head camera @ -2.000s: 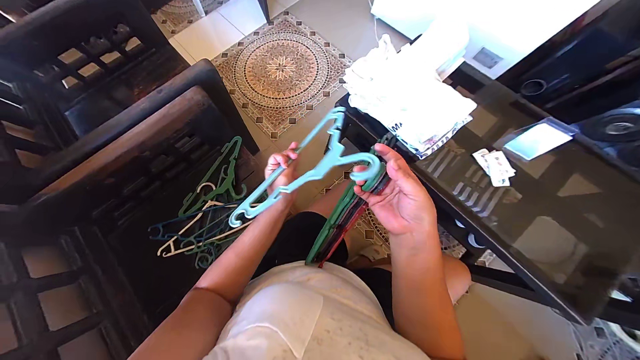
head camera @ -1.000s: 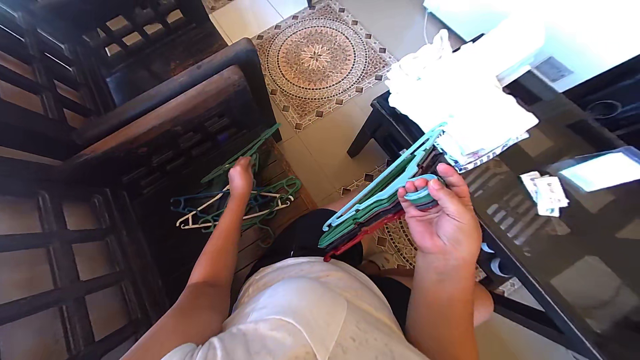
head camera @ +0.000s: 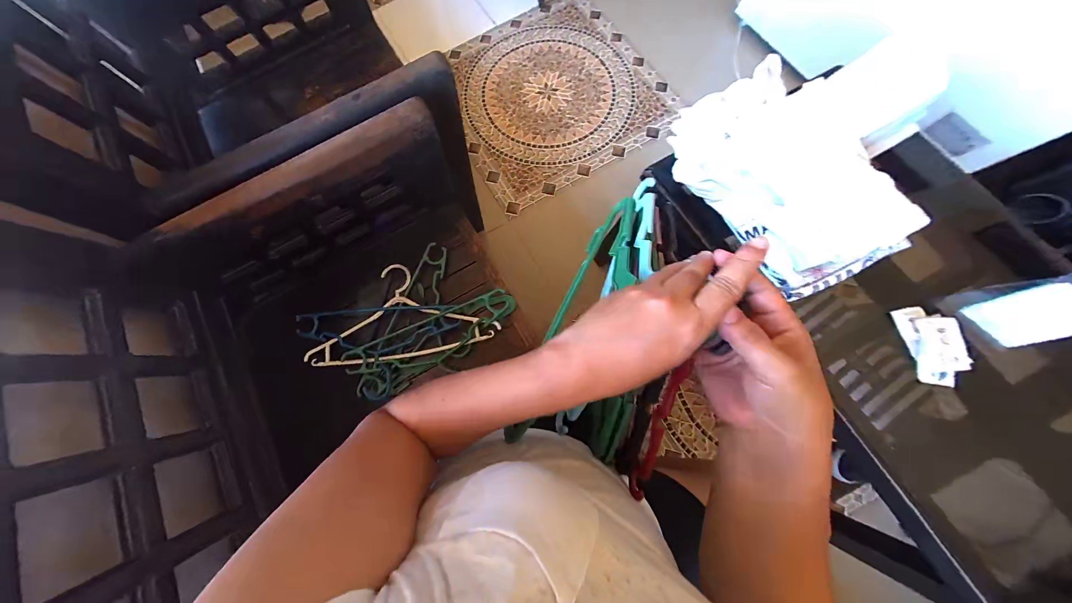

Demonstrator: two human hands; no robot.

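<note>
My right hand [head camera: 766, 352] is closed around the hooks of a bundle of plastic hangers, green, light blue, dark and red. My left hand [head camera: 670, 310] reaches across to meet it at the hooks, its fingers over them. A green hanger [head camera: 578, 293] hangs on the near-left side of the bundle, beside a light blue hanger [head camera: 645, 226], and a red hanger [head camera: 657, 427] on the other side. The hooks are mostly hidden by my fingers. On the dark wooden bench lies a loose pile with a cream hanger [head camera: 402, 299] and several green and blue hangers [head camera: 419, 335].
A dark glass-topped table [head camera: 888, 427] stands on the right, holding a pile of white cloth or bags [head camera: 796, 184], small papers [head camera: 934, 343] and a pale flat item [head camera: 1022, 314]. The wooden armrest [head camera: 293, 184] is at the left. A patterned tile medallion [head camera: 548, 96] marks the floor.
My left hand has moved from the pile on the bench across to my right hand. A green hanger now hangs on the bundle's left, beside the light blue one.
</note>
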